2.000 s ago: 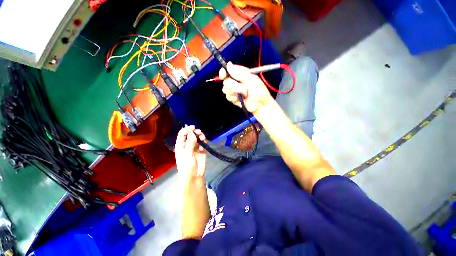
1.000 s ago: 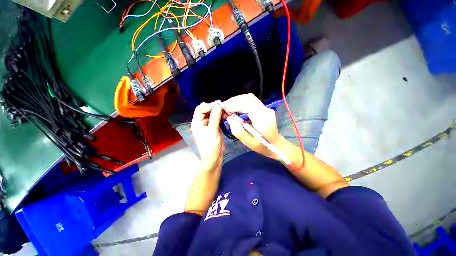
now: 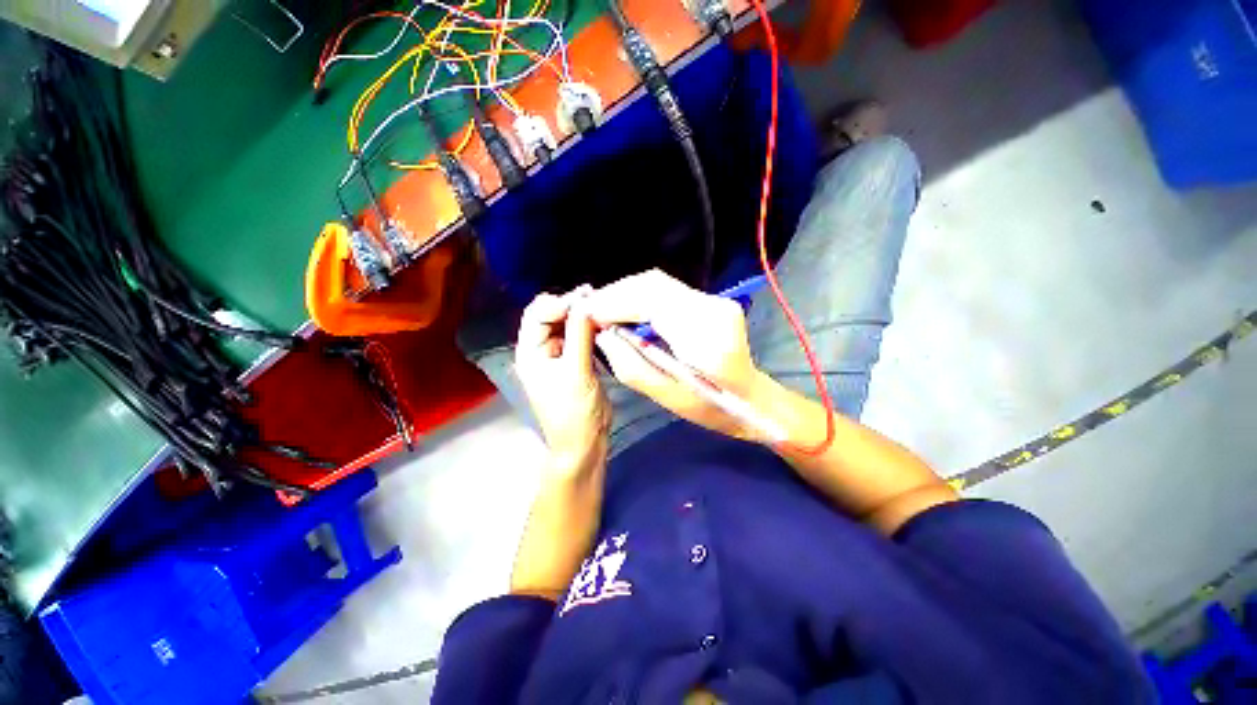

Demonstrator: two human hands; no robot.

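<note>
My left hand (image 3: 563, 372) and my right hand (image 3: 682, 344) meet fingertip to fingertip over my lap. My left fingers pinch something tiny at their tips, likely the cable end; it is mostly hidden. My right hand holds the pale test probe (image 3: 717, 400), its tip hidden among the fingers. The red probe lead (image 3: 769, 207) runs from the probe up past the board. A black cable (image 3: 689, 159) is plugged into a connector on the orange-brown test fixture board (image 3: 545, 99) and hangs down over the dark bin.
Thin fixture wires (image 3: 455, 69) tangle behind the board. An orange clamp (image 3: 328, 282) holds its left end. A black cable pile (image 3: 104, 276) lies on the green bench at the left. The red bin (image 3: 324, 413) and blue stool (image 3: 234, 592) are lower left; the blue bin (image 3: 524, 234) is below the board.
Since two seconds ago my right hand has left the cable at the board and come down to my left fingertips with the probe. In the last second the hands have barely moved.
</note>
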